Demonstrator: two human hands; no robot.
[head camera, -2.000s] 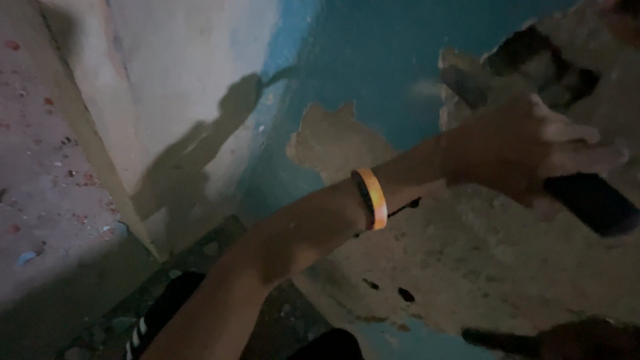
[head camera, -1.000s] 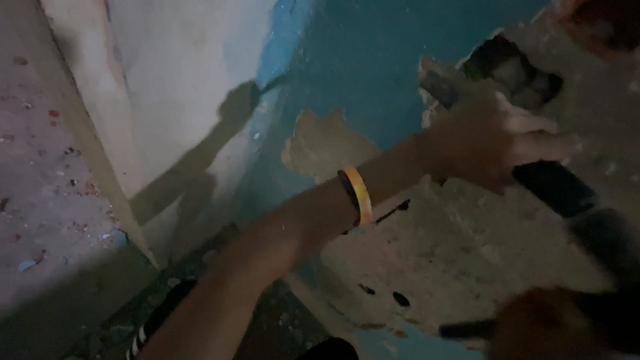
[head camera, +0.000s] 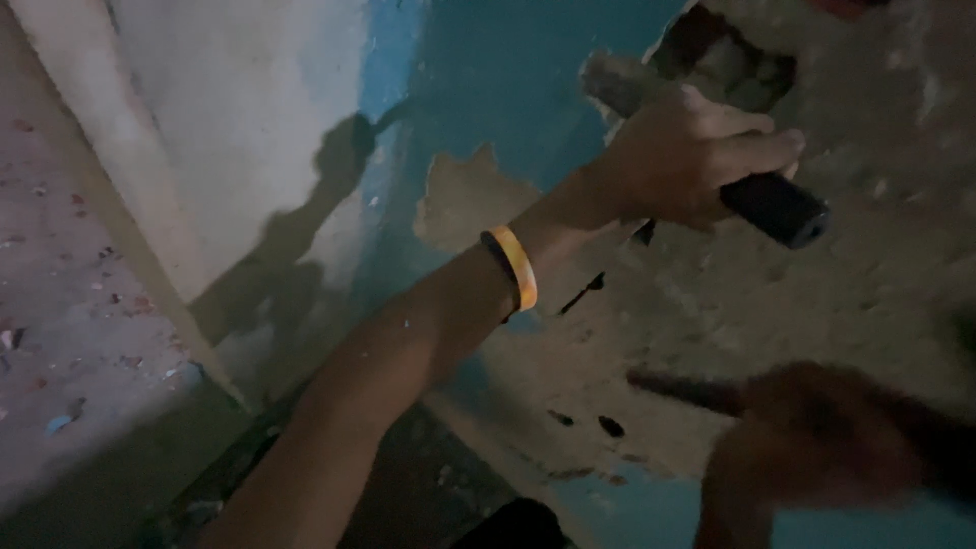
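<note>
My left hand, with an orange wristband on its arm, is closed around a chisel-like tool. Its black handle end sticks out at the lower right, and its dull, flat far end lies at the edge of the broken plaster, left of a jagged hole in the wall. Lower right, my right hand, blurred, grips a dark tool handle whose end points left. The head of that tool cannot be made out. A gap separates the two hands.
Blue paint borders bare, rough plaster with small dark holes. A pale wall carries an arm's shadow. Debris lies on the pinkish surface at left and the dark ground below.
My right hand has risen a little toward the left hand. A blurred dark shape beside the black handle end one second ago is no longer there. My left hand keeps its grip beside the hole.
</note>
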